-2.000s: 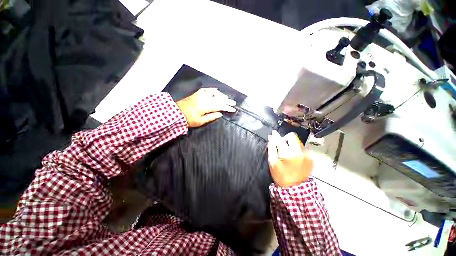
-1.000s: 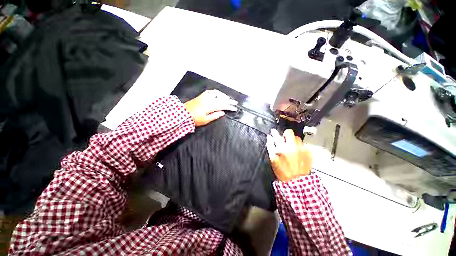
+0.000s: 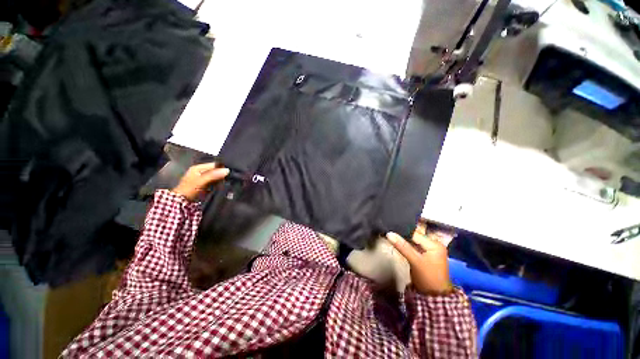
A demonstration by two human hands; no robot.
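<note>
A flat black base panel lies partly on the white table, its near part over the table's front edge. A puckered black mesh pocket piece lies on it, with a smooth strip across its far edge. Small white marks show near the pocket's far left and near left corners. My left hand pinches the panel's near left corner. My right hand pinches the near right edge, thumb on top. The panel's far right corner lies beside the needle area, which is partly cut off and blurred.
The white sewing machine with its lit screen stands at the right. A dark slim tool lies on the machine bed. Snips lie at the right edge. Black fabric is heaped at left. A blue plastic stool or basket is below.
Both hands have moved from the pocket's far edge to the panel's near corners. The whole panel now shows, spread out, and its far right part is out from under the machine head. The view has shifted.
</note>
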